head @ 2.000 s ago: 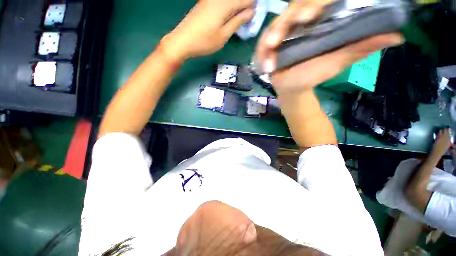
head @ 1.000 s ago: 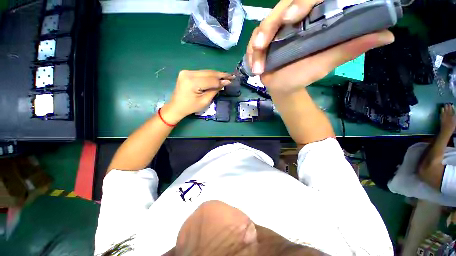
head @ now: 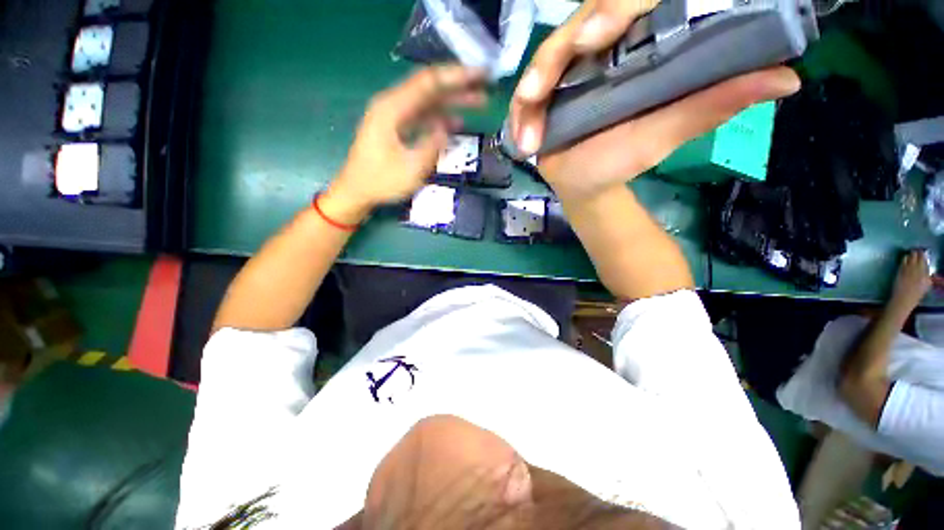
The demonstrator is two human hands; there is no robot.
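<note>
My right hand (head: pixel 621 145) grips the thick grey electric screwdriver (head: pixel 673 78), tilted, its tip end pointing down-left over the housings. My left hand (head: pixel 404 129) is blurred, held above the bench left of the screwdriver tip, fingers apart; no held thing can be made out. Several black housings with silvery metal plates lie below the hands: one at the front left (head: pixel 433 207), one behind it (head: pixel 459 155), one at the front right (head: pixel 525 218). Another housing is partly hidden under the screwdriver tip. The screw bag (head: pixel 461 36) lies beyond my left hand, cut by the top edge.
A black tray (head: pixel 31 217) at the left holds a row of housings with plates. A green box (head: pixel 740 145) stands right of my right wrist. A dark pile of black housings (head: pixel 818 197) lies farther right. Another person's arm (head: pixel 880 342) shows at the right edge.
My left hand has moved up and away from the screwdriver tip, and its fingers have opened. My right hand still holds the screwdriver in nearly the same place. The camera view has shifted slightly.
</note>
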